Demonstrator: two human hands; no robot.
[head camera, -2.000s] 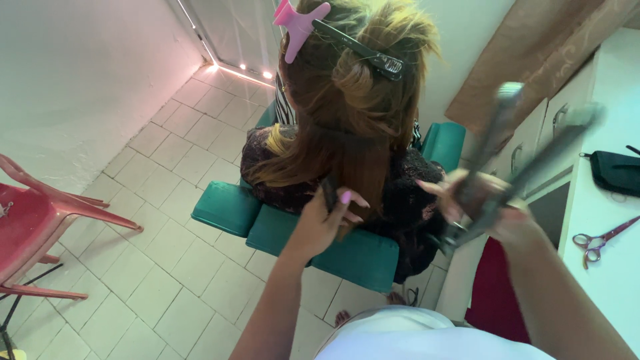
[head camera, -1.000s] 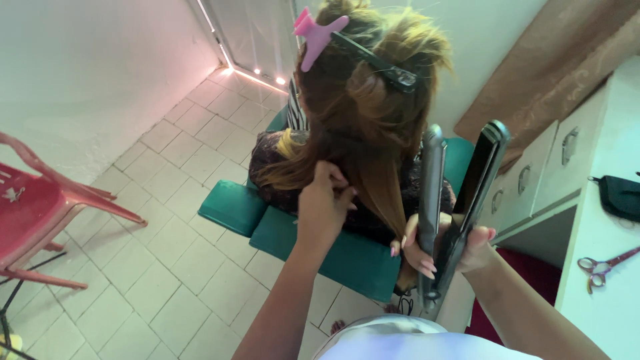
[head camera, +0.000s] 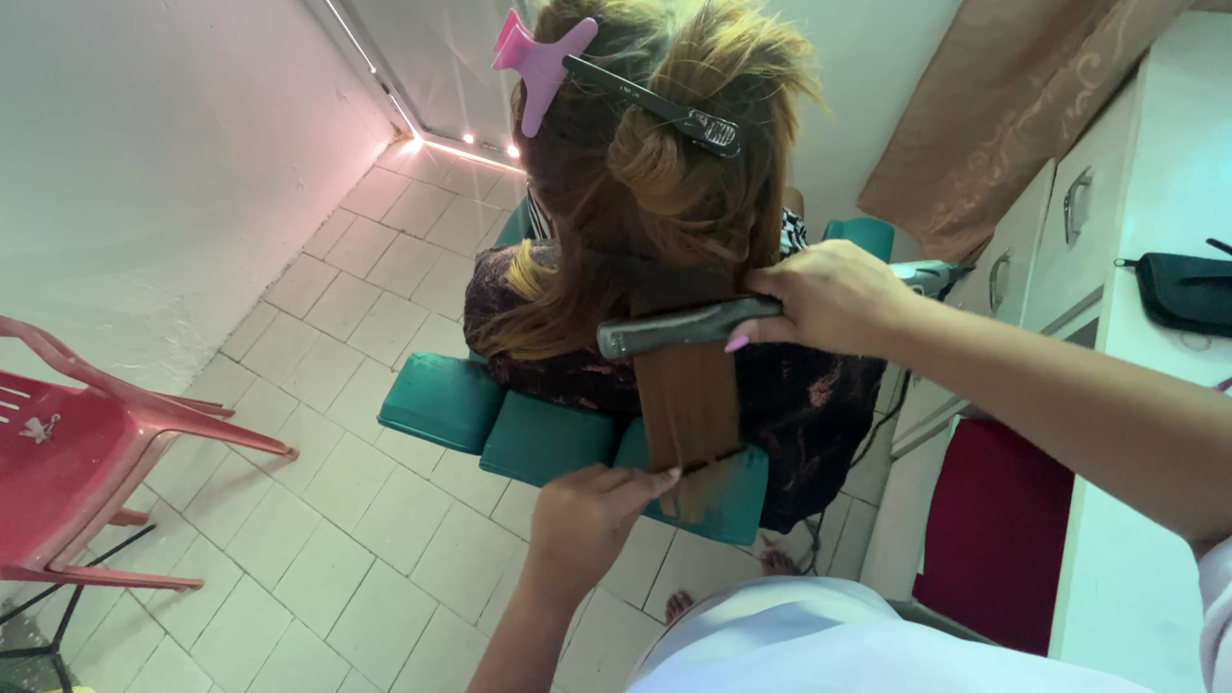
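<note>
A seated person's brown-blond hair (head camera: 674, 183) is pinned up with a pink claw clip (head camera: 547, 67) and a black hair clip (head camera: 654, 104). My right hand (head camera: 828, 298) grips a dark flat iron (head camera: 688, 327), which lies across a straight section of hair (head camera: 688, 395) below the nape. Lower down, my left hand (head camera: 597, 520) holds a thin black comb (head camera: 710, 462) against the same section near its ends. Whether the iron's plates are fully closed cannot be told from above.
The person sits on a green padded chair (head camera: 549, 438). A red plastic chair (head camera: 72, 452) stands at left. White drawers (head camera: 1088, 212) and a white counter (head camera: 1184, 154) with a black pouch (head camera: 1184, 294) are at right. A cord hangs beside the seat.
My right hand has brought the flat iron from the right of the hair onto the section. My left hand has moved down from near the nape to the hair's ends.
</note>
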